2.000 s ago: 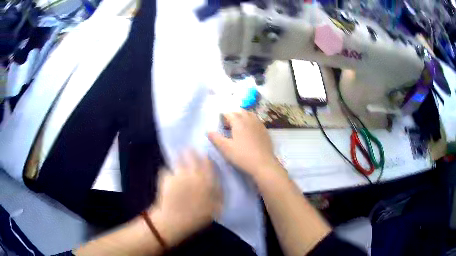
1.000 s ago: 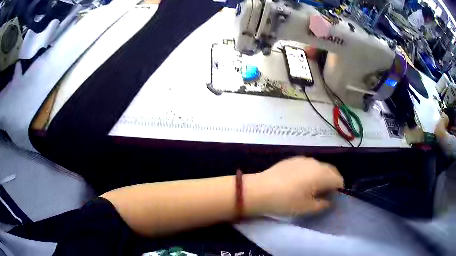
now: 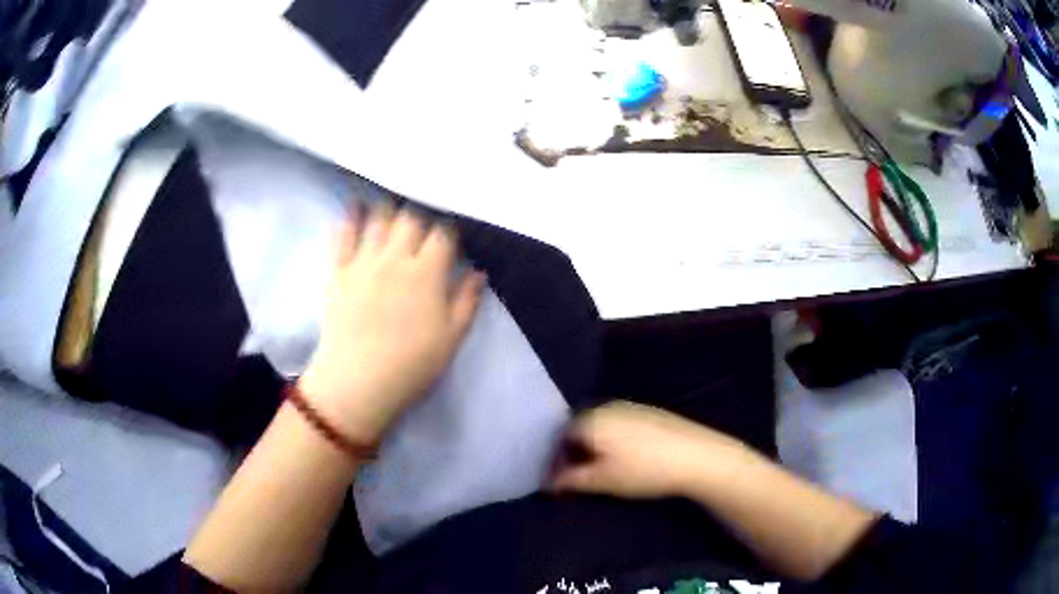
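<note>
A pale grey fabric panel (image 3: 476, 418) lies at the table's front edge and hangs towards my lap. A black fabric piece (image 3: 540, 290) shows beside it, along its upper right. My left hand (image 3: 401, 308), with a red-brown bracelet at the wrist, lies palm down on the pale panel, fingers spread. My right hand (image 3: 621, 450) is closed at the panel's lower right edge; its fingertips are blurred and partly hidden. The underside of the panel is hidden.
The sewing machine (image 3: 917, 52) is cut off at the top. A blue object (image 3: 639, 87) lies near its needle area. A smartphone (image 3: 763, 52) with a black cable and red and green-handled snips (image 3: 900, 215) lie to the right. A small black piece (image 3: 358, 35) lies at the top left.
The hand with the bracelet has moved from the lower right to the left, onto the pale panel. My right hand has come into view at the panel's edge. The view has shifted, so the machine sits higher.
</note>
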